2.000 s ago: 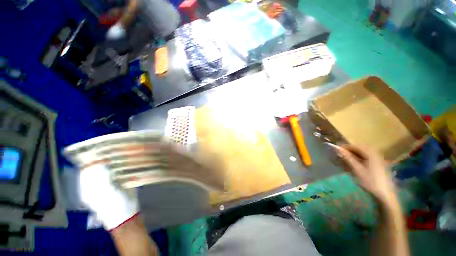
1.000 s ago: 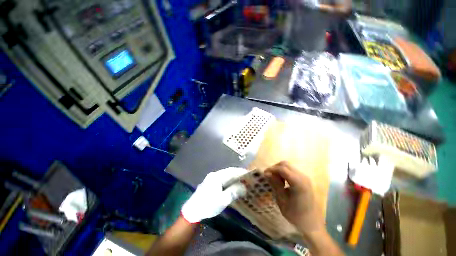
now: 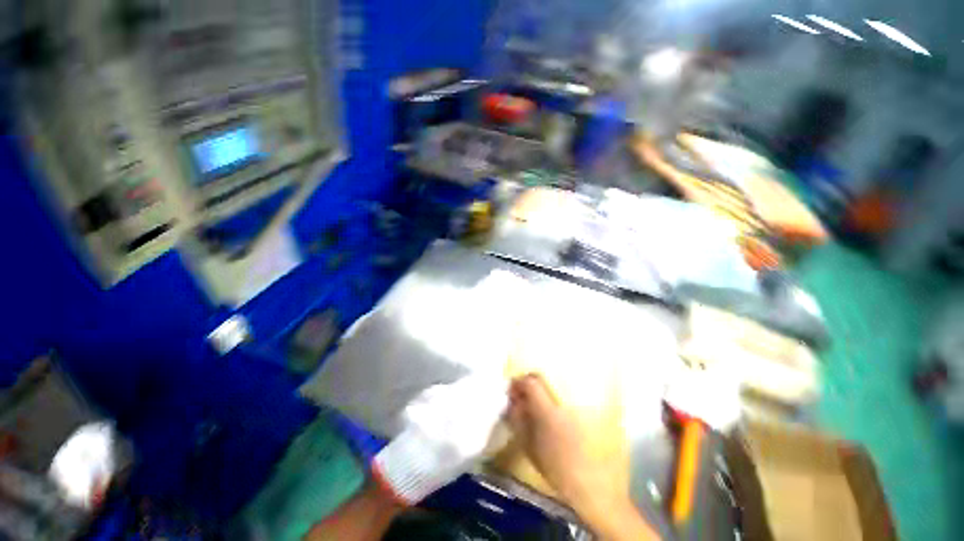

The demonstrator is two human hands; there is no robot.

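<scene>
The view is blurred and glaring. My left hand (image 3: 449, 431), in a white knit glove, is low in the centre over the metal bench (image 3: 386, 359). My bare right hand (image 3: 566, 433) is just right of it, its fingers bent close to the gloved fingertips. A tan patch shows between and below the hands; whether it is cardboard or a sheet cannot be told. The dotted sheet cannot be made out in the glare.
An orange-handled hammer (image 3: 689, 465) lies right of my hands, beside an open brown carton (image 3: 809, 491). A pale stack (image 3: 756, 354) is behind the carton. A press panel (image 3: 224, 153) with a lit display stands at left. Blurred goods cover the rear bench.
My hands came together on a dotted sheet by one second ago; that sheet is now lost in blur and glare. The view has tilted up, showing ceiling lights.
</scene>
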